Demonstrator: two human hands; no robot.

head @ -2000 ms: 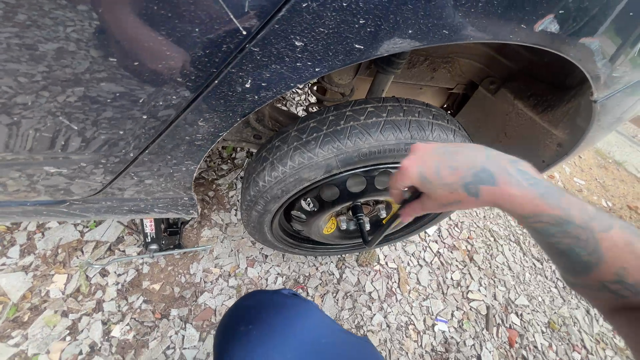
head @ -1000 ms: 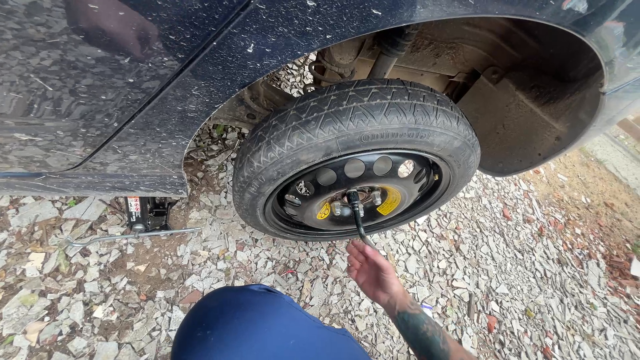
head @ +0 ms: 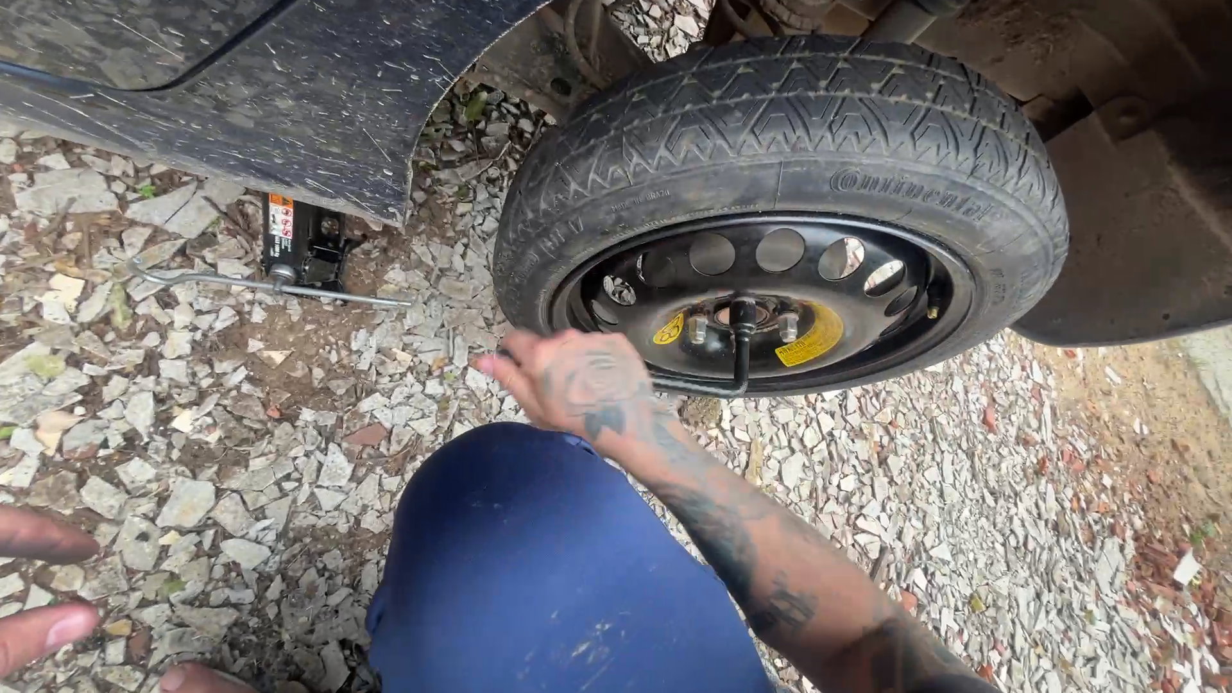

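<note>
My right hand [head: 582,380] is closed at the handle end of a black lug wrench [head: 742,356], just left of the wheel's lower rim. The wrench's socket sits on a lug bolt near the hub of a black steel spare wheel [head: 712,255] with a Continental tire [head: 808,144]. Silver lug bolts [head: 789,325] show on either side of the socket, beside yellow stickers [head: 816,337]. At the lower left edge, part of my left hand [head: 43,587] shows with its fingers apart, touching nothing visible.
A black jack [head: 303,241] stands under the dark car's sill [head: 318,144], with a bent metal rod [head: 279,285] at it. The wheel arch liner [head: 1136,212] is right of the tire. Broken stone covers the ground [head: 192,500]; my blue-clad knee [head: 549,558] is below the wheel.
My right hand has moved from below the hub to the left of it, and the wrench handle has swung left. My left hand has come into view. The view is now closer to the wheel.
</note>
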